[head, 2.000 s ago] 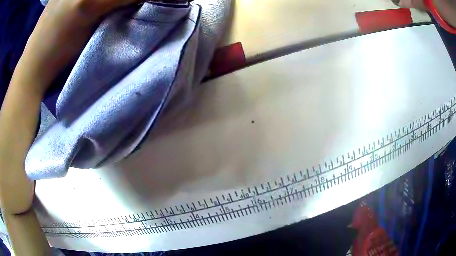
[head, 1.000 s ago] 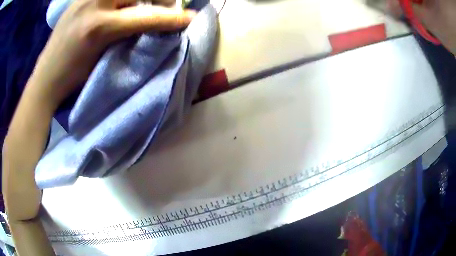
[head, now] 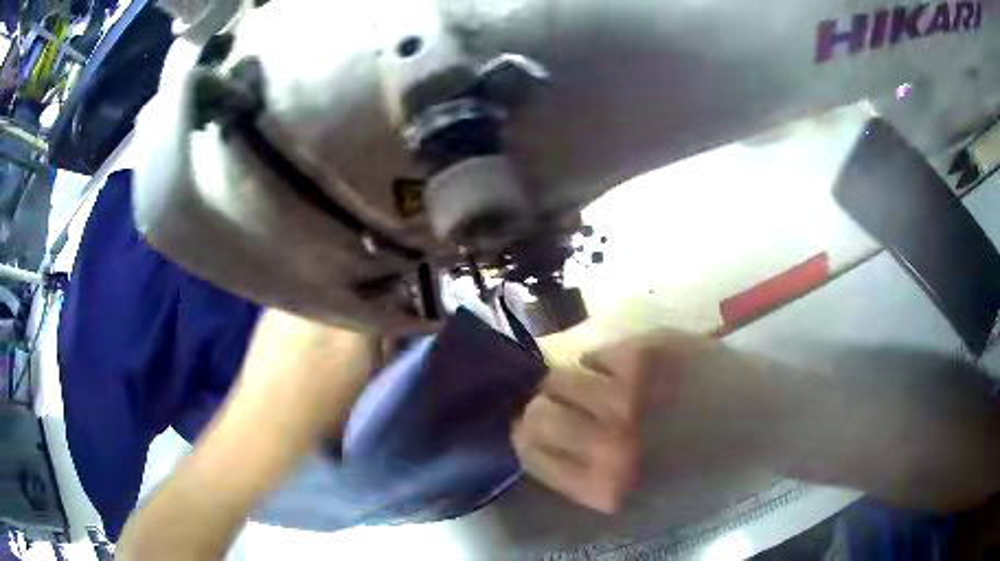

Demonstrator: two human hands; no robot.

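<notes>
A pale grey-blue fabric panel (head: pixel 389 411) with a dark navy piece (head: pixel 466 367) lies under the needle area of the sewing machine head (head: pixel 658 77). My left hand (head: pixel 329 351) reaches in from the lower left; its fingers are hidden behind the machine head and fabric, so its grip does not show. My right hand (head: pixel 587 422) comes from the right, blurred, with fingers curled against the right edge of the navy piece, seemingly pinching it. The presser foot (head: pixel 483 290) is small and blurred at the fabric's upper edge.
A navy fabric heap (head: pixel 143 340) hangs at the left. A dark phone-like slab (head: pixel 916 225) lies at the right. A red sticker (head: pixel 774 294) marks the bed edge. A printed ruler scale (head: pixel 680 531) runs along the table front, partly covered by my right forearm.
The view has swung up to show the machine head. My right hand has come from the upper right edge to the fabric; the red ring beside it no longer shows. The dark piece is now exposed.
</notes>
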